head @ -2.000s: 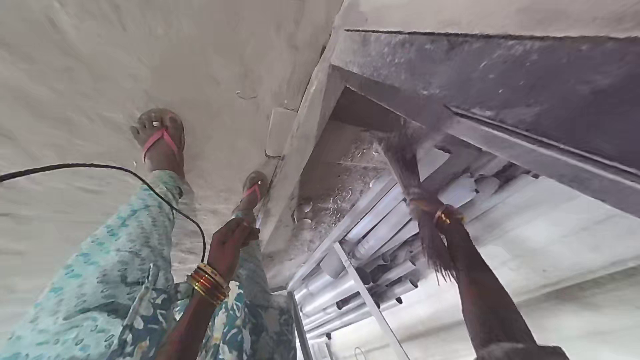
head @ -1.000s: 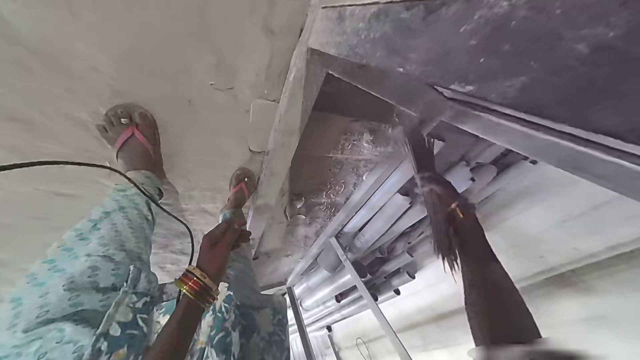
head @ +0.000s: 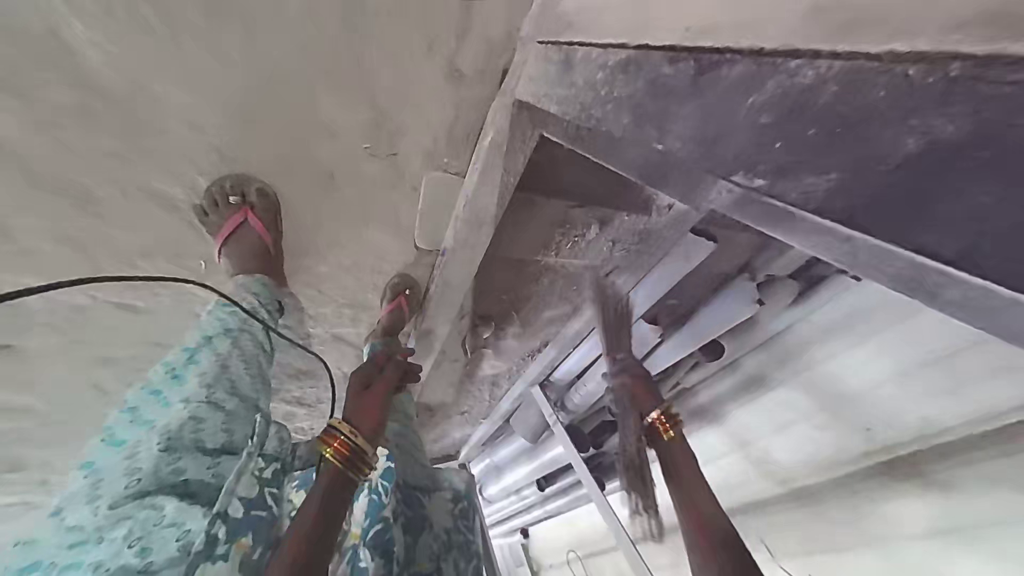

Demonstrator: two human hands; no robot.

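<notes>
My right hand grips the middle of a hand broom of thin dry bristles. The broom's upper end is over the edge of a dusty metal frame, and its loose end hangs below my wrist. Debris and dust lie on the recessed surface inside the frame, left of the broom. My left hand, with bangles at the wrist, hangs over my lower leg with its fingers curled; whether it holds anything I cannot tell.
Several metal pipes lie on a rack beneath the frame. A dark slab spans the upper right. A black cable runs across my leg from the left. My sandalled feet stand on the floor beside the metal frame's edge.
The broom in my right hand has moved down and left, away from the frame's corner towards the near part of the recess. My left hand stays near my leg.
</notes>
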